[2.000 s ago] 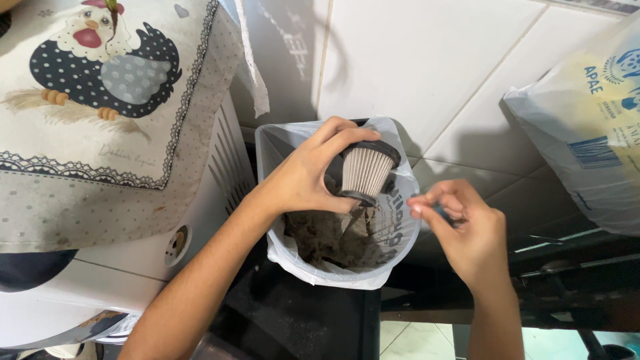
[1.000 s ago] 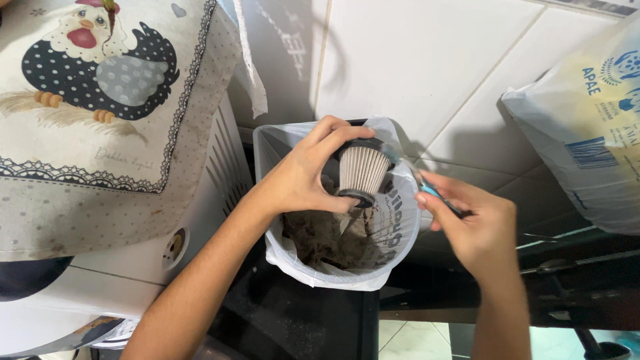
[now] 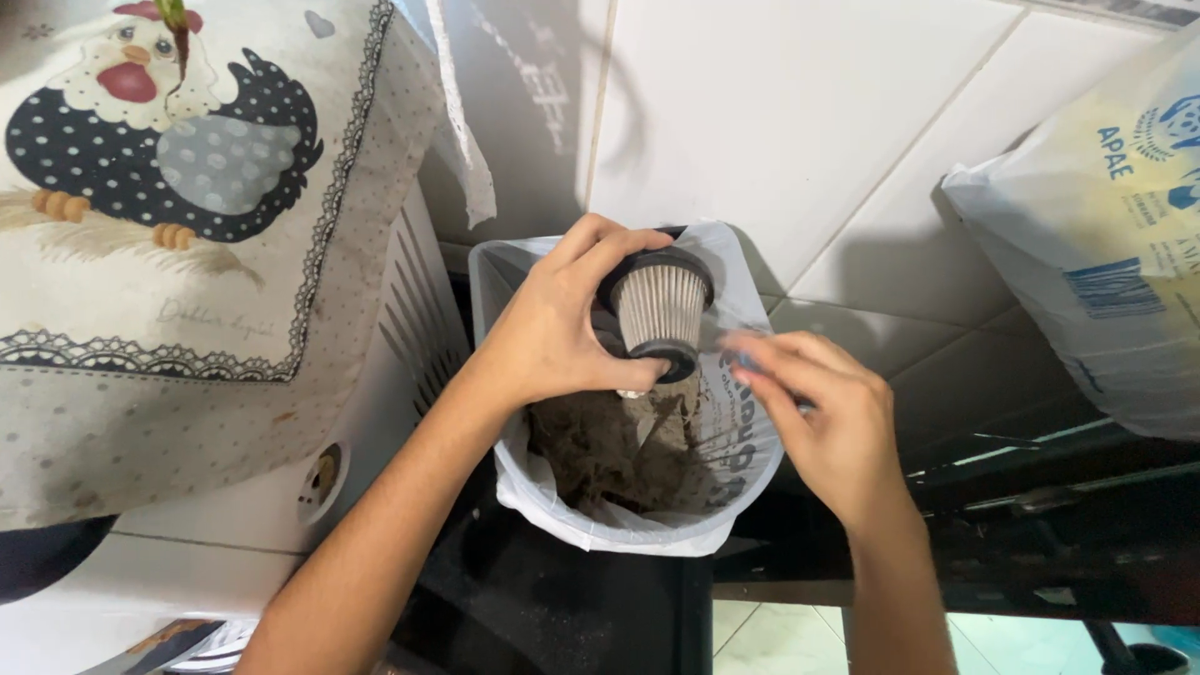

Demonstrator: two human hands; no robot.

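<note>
My left hand holds a pleated, cone-shaped filter with black end rims, fingers on its wide rim and thumb at its narrow end. The filter is tilted above a bin lined with a white plastic bag that bears writing. Grey dust and debris lie inside the bin. To the right of the filter, my right hand pinches a small blue tool; motion blurs its front end near the pleats, so its kind and any contact with them cannot be told.
A white appliance under a hen-printed cloth stands at left. White wall tiles are behind the bin. A printed plastic bag hangs at right, above a dark surface. Black furniture is below the bin.
My right hand has stayed beside the filter, shifting slightly and turning the blue tool, which shows more clearly one second ago. My left hand keeps its hold on the filter.
</note>
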